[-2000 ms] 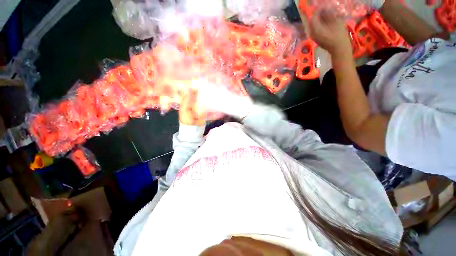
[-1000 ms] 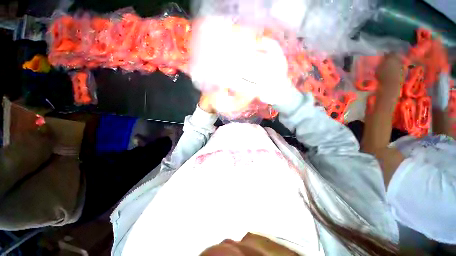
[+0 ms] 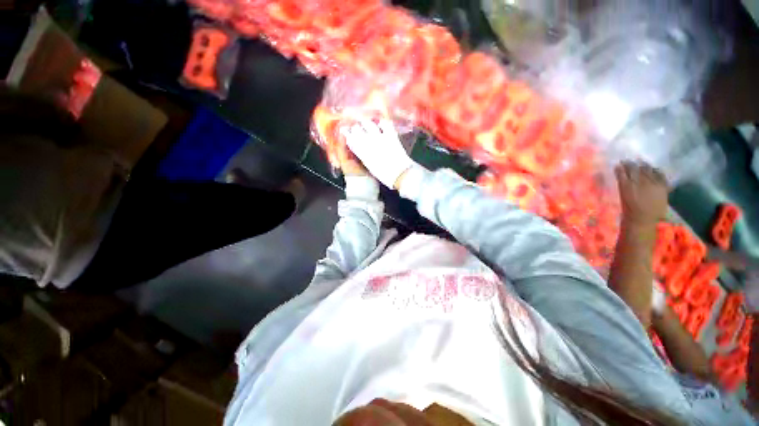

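Note:
My right hand, in a white glove, lies over an orange part in clear film at the table's near edge. My left hand looks bare, is mostly hidden beside and under the glove, and holds the same part from the near side. Glare blurs the film and fingertips. The row of bagged parts runs diagonally just beyond my hands. A single bagged part lies apart at the upper left.
A heap of clear bags lies at the far right. A co-worker's hand reaches by it, near bare orange parts. At left are an open carton, a blue object and another person's dark-clothed leg.
The view has turned, so the row now slants down to the right. The bright film over my hands has cleared, and my hands are now together on a part at the row's near side.

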